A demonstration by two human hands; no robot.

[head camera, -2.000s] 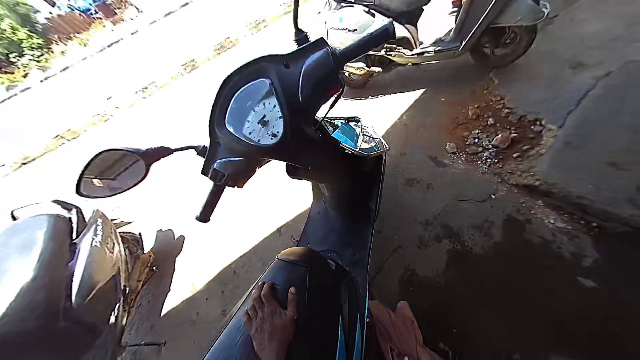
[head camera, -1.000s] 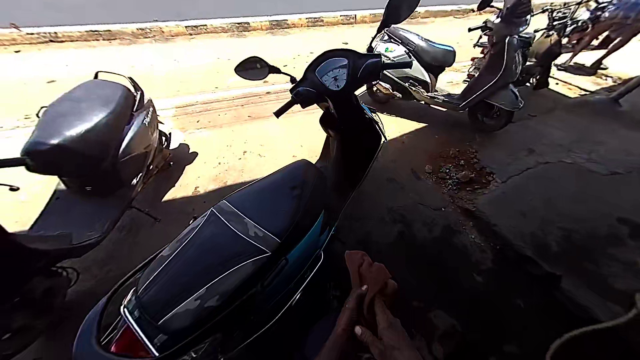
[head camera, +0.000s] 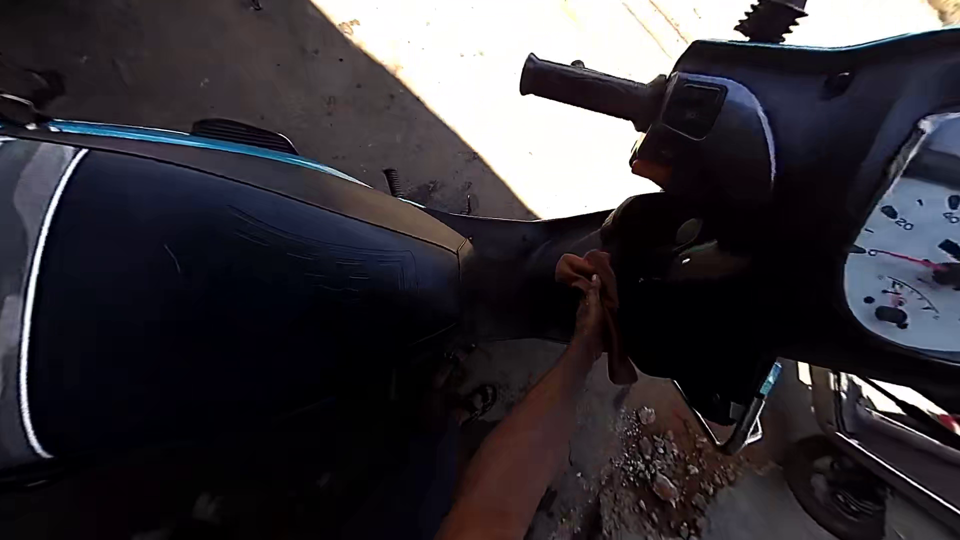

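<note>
My right hand point(head camera: 591, 311) is closed on a reddish-brown cloth point(head camera: 616, 330) and reaches over the floorboard of a dark scooter, beside the inner side of its front panel point(head camera: 675, 300). The cloth bunches above the fingers and hangs down beside the wrist. Deep shadow hides what the cloth touches. To the left of the hand lies the scooter's black seat point(head camera: 247, 285) with white piping. The handlebar grip point(head camera: 585, 90) and the speedometer point(head camera: 907, 262) are above and to the right. My left hand is not in view.
Rubble point(head camera: 664, 469) lies on the ground below the front panel. A metal guard bar point(head camera: 742, 431) sticks out near it. Another two-wheeler point(head camera: 847, 480) stands at the lower right. A footrest peg point(head camera: 392, 182) shows beyond the seat.
Two seconds ago my left hand rested on the seat; it is now out of view. The right hand with the cloth has moved to the floorboard area. The view has turned strongly.
</note>
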